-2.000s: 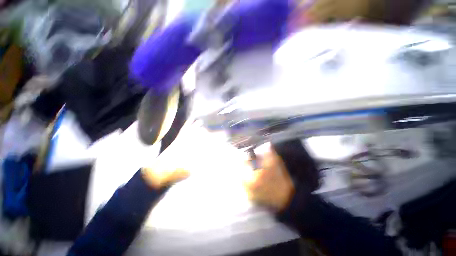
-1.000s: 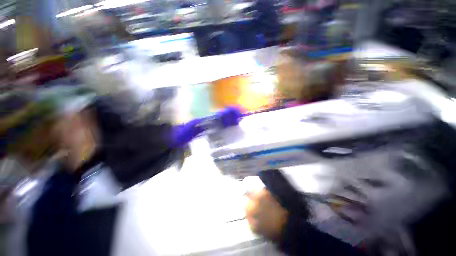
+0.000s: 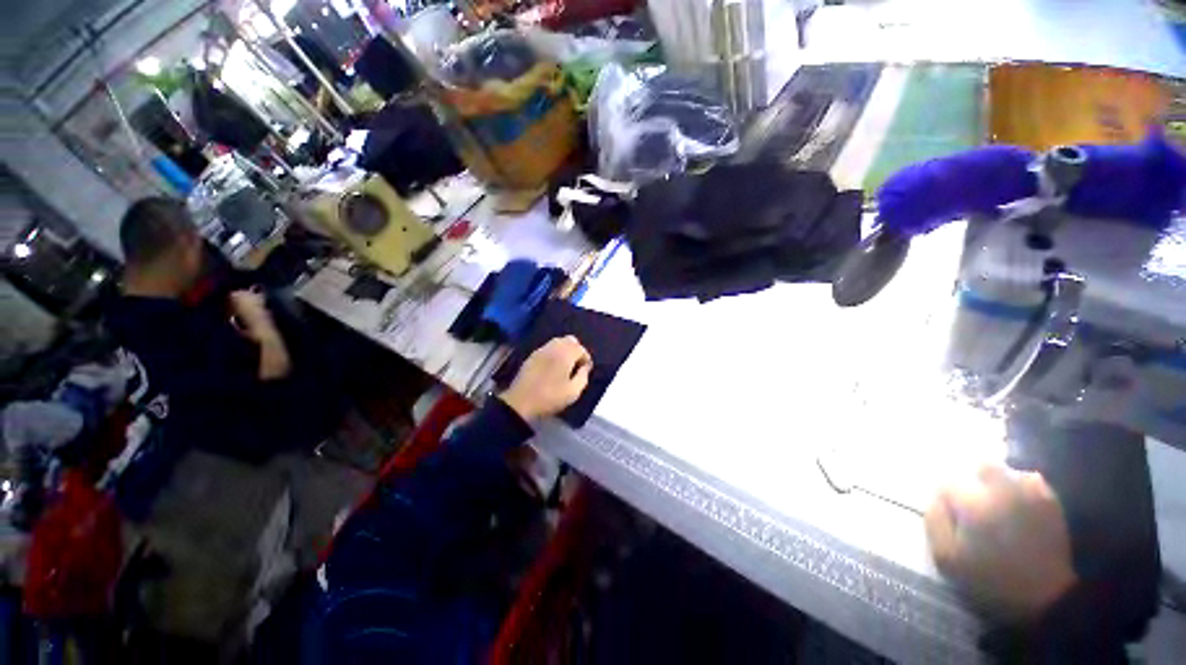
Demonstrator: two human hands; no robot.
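Note:
My left hand (image 3: 549,379) lies with curled fingers on a flat black fabric panel (image 3: 613,340) at the table's left front edge; whether it grips the fabric I cannot tell. My right hand (image 3: 1001,539) is blurred, on the table below the sewing machine head (image 3: 1093,279), beside a black fabric piece (image 3: 1106,500). Its fingertips are lost in glare, so its grip is unclear. A thin dark line, possibly thread (image 3: 884,498), runs left from it. The needle area is washed out by bright light.
A crumpled black pile (image 3: 735,234) lies at the back of the table. A blue bundle (image 3: 518,296) is beyond the panel. A purple roll (image 3: 956,186) and grey disc (image 3: 869,269) are at the machine. A person (image 3: 195,344) sits at far left.
The view has swung left and steadied. My left hand, near the machine two seconds ago, is now on the black panel at the left. My right hand remains below the machine head.

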